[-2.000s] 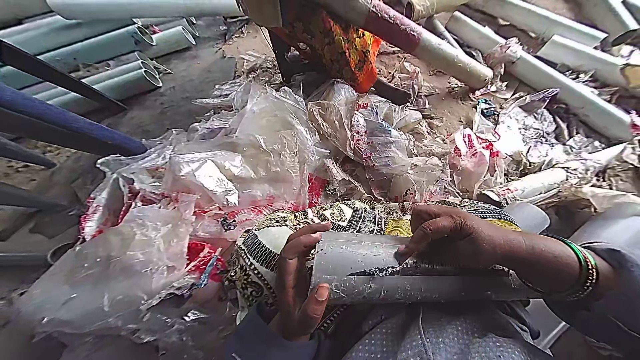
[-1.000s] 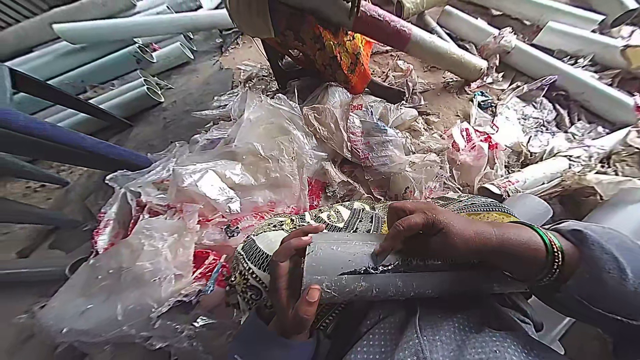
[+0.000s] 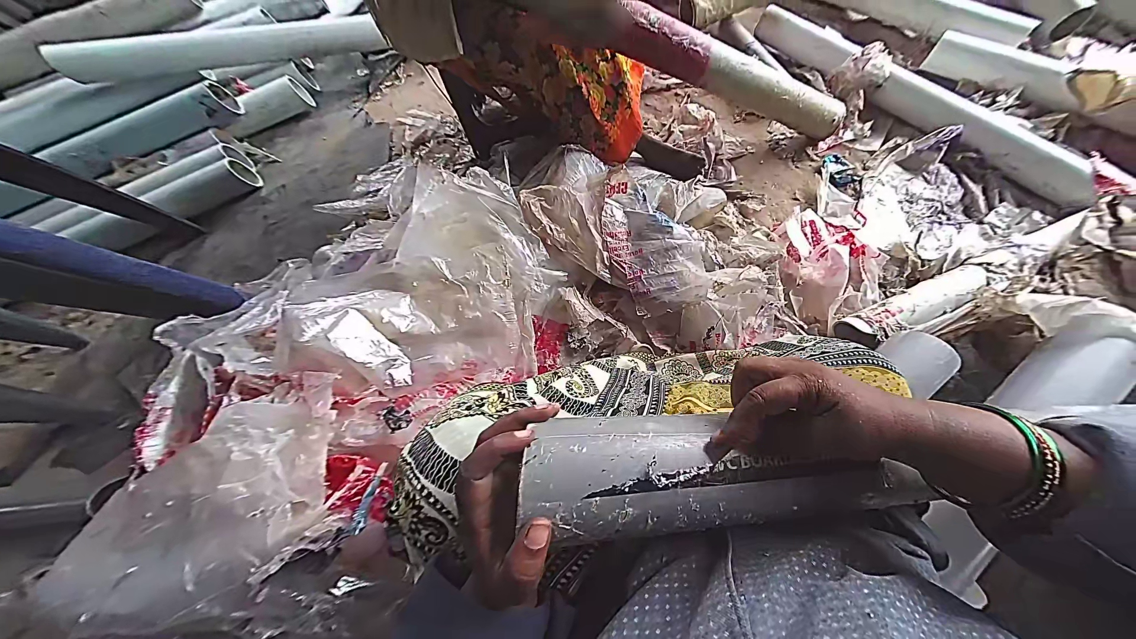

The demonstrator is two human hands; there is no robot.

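Note:
A grey plastic pipe point(image 3: 621, 497) lies across my lap over patterned cloth point(image 3: 550, 390). My left hand point(image 3: 501, 515) grips its left end, thumb below and fingers at the upper edge. My right hand point(image 3: 799, 413) is bent over the pipe's top, its fingertips pressed at a dark printed strip point(image 3: 657, 479) with a ragged, flaking edge. Whether a small tool sits between those fingertips cannot be seen. Bangles circle my right wrist.
Crumpled plastic wrapping point(image 3: 444, 266) spreads over the ground ahead. Pale pipes point(image 3: 213, 44) lie at the upper left, others point(image 3: 976, 124) at the upper right. A person in orange patterned clothing point(image 3: 599, 98) is beyond, near a maroon and white pipe point(image 3: 737, 67). Blue bars point(image 3: 115, 271) jut in from the left.
My right fingertips have moved left and then back right along the dark strip. More of the strip's left part shows now than two seconds ago. My left hand stays at the pipe's end.

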